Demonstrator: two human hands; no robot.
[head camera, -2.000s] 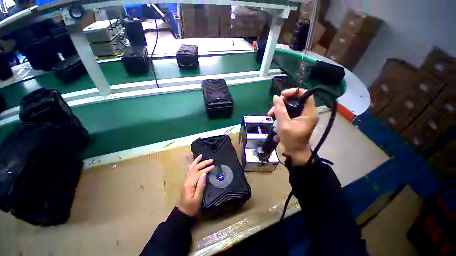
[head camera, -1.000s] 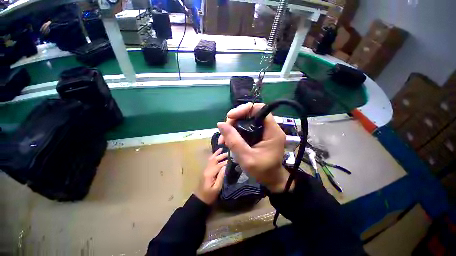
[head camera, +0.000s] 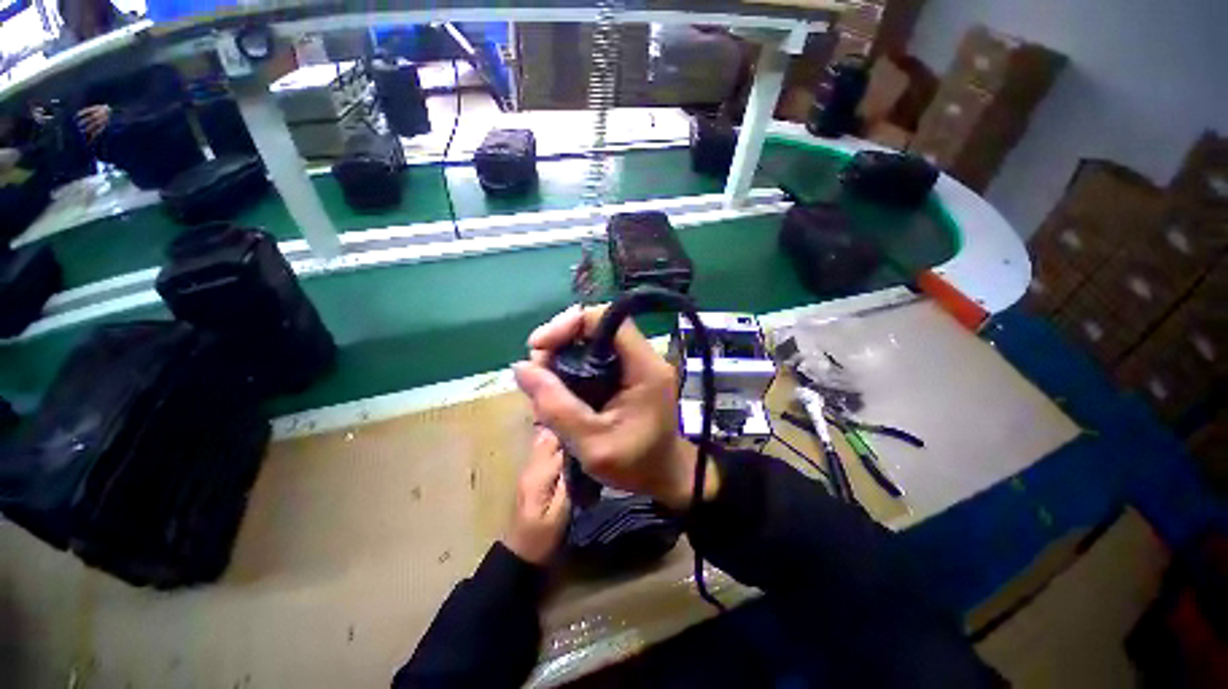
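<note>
My right hand grips the black electric screwdriver upright above a black speaker cabinet on the cardboard-covered bench. A black cable loops from the driver's top over my right wrist. My left hand rests at the cabinet's left side, partly behind my right hand; whether it grips the cabinet or only touches it, I cannot tell. My right hand hides most of the cabinet and the driver's tip. The white screw feeder stands just right of my right hand.
Green-handled pliers and a pale-headed tool lie right of the feeder, by a crumpled plastic bag. Black cabinets are stacked at left. More cabinets sit on the green conveyor. A spring hangs above. Cartons stand at right.
My right hand has brought the screwdriver left from the feeder to over the cabinet. My left hand remains beside the cabinet. The tools at right have come into view.
</note>
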